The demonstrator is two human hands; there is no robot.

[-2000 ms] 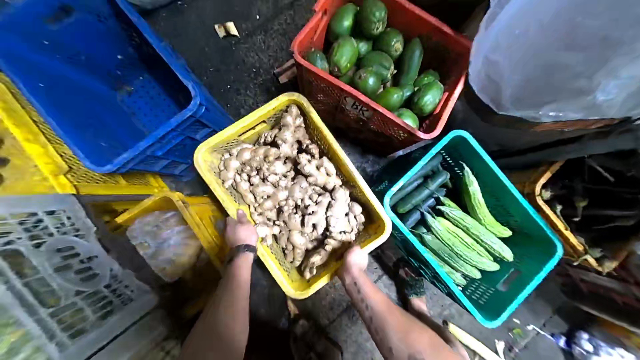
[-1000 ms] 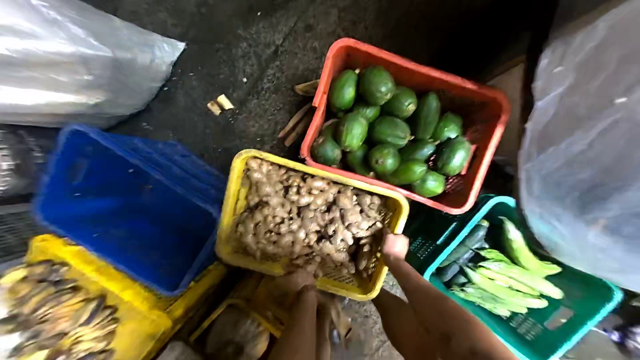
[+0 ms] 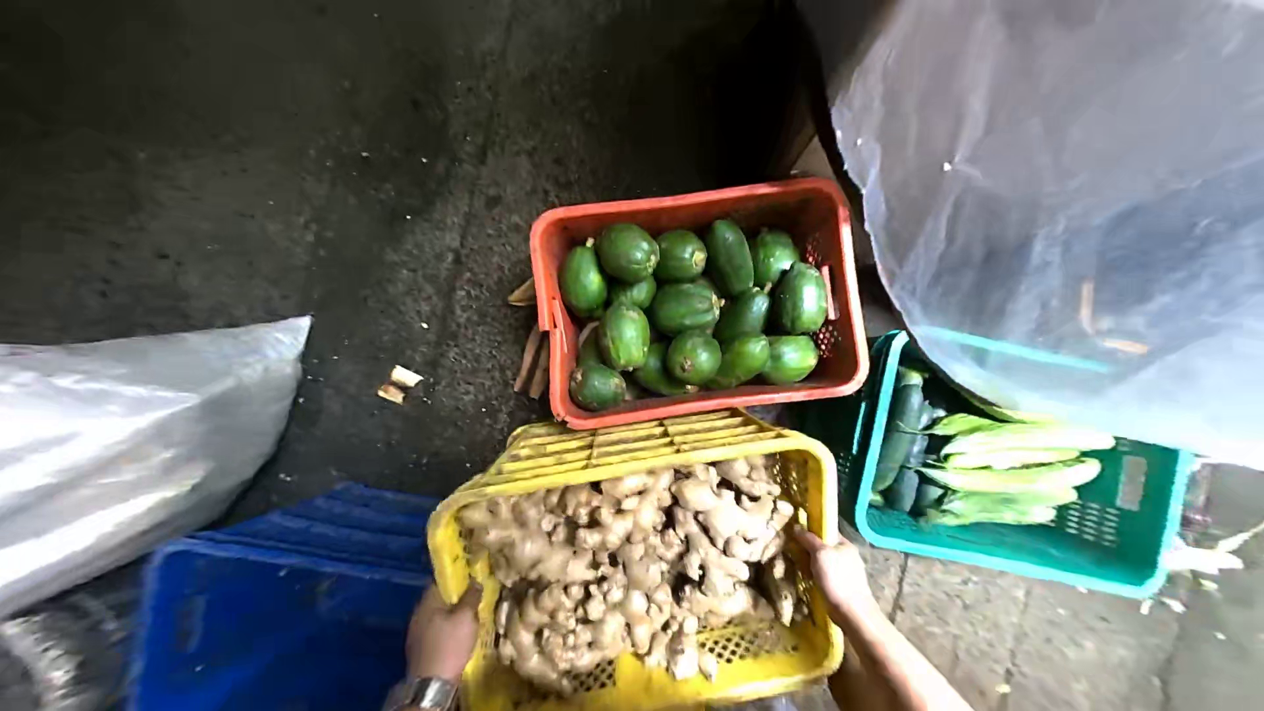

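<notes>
Both my hands hold a yellow plastic crate (image 3: 820,474) of ginger roots (image 3: 632,563), tilted so that its far side wall shows. My left hand (image 3: 441,632) grips its left end, with a watch at the wrist. My right hand (image 3: 839,583) grips its right end, the fingertips over the rim. Just beyond the yellow crate, a red plastic crate (image 3: 691,205) holds green papayas (image 3: 686,306). At the right, a teal plastic crate (image 3: 1007,563) holds pale green bitter gourds (image 3: 1017,474) and dark green cucumber-like vegetables (image 3: 901,434).
An empty blue plastic crate (image 3: 286,612) stands at the lower left, beside a large translucent plastic sack (image 3: 148,425). Translucent plastic sheeting (image 3: 1066,197) overhangs the teal crate's far edge. Small scraps (image 3: 398,383) lie on the dark floor (image 3: 247,178). Wood pieces touch the red crate's left side.
The yellow crate has gone from lying fairly level in my hands to being tilted, and is now right against the red crate's near side. Both hands still grip it. The view has shifted.
</notes>
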